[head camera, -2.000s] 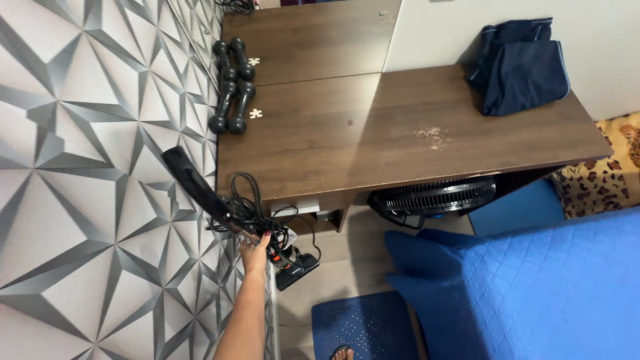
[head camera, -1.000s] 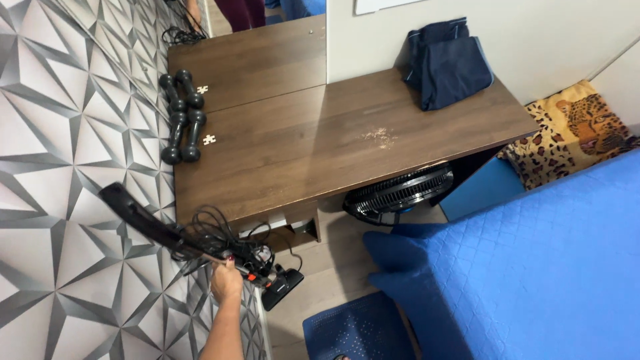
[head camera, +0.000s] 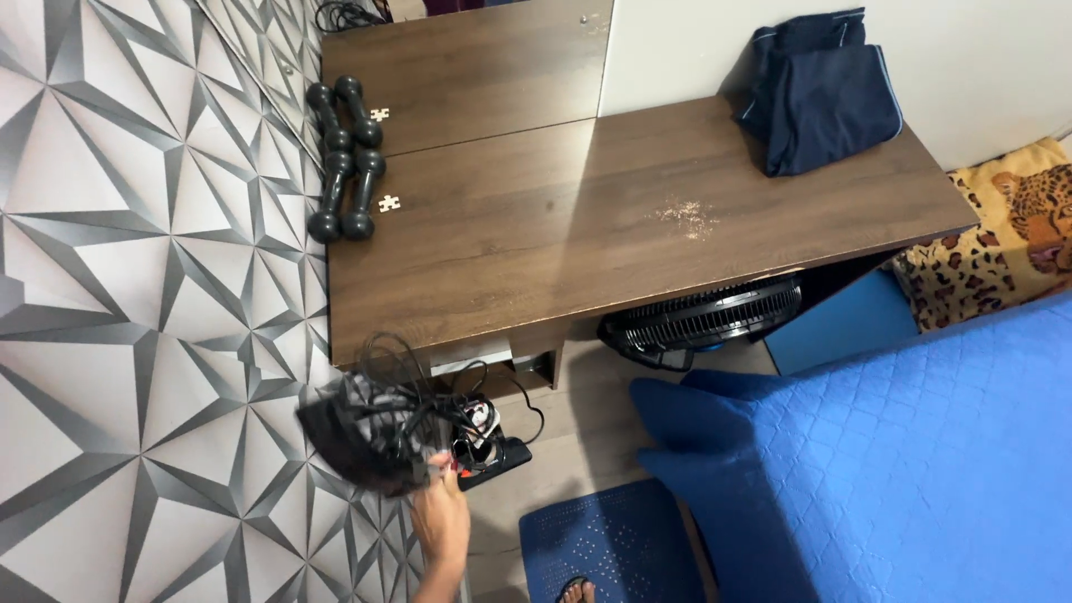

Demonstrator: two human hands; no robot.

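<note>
My left hand (head camera: 442, 507) is at the lower middle left, its fingers closed around part of a black corded stick vacuum cleaner (head camera: 368, 431). The vacuum's upper body is blurred by motion and close to the patterned wall. Loops of black cord (head camera: 389, 360) hang around it, in front of the desk's near left corner. A black floor head (head camera: 498, 463) shows just right of my fingers, low by the floor. My grip is partly hidden by blur. My right hand is out of view.
The brown wooden desk (head camera: 502, 243) holds several dark dumbbells (head camera: 363, 194), two puzzle-shaped pieces, light crumbs (head camera: 688, 218) and folded navy cloth (head camera: 825, 100). A black fan (head camera: 712, 318) stands under it. A blue-covered bed (head camera: 913, 452) is at the right, a blue mat (head camera: 611, 536) below.
The vacuum's long black end pointed up and left; it has swung down, closer to my left hand, and is blurred. My left hand stays on the vacuum.
</note>
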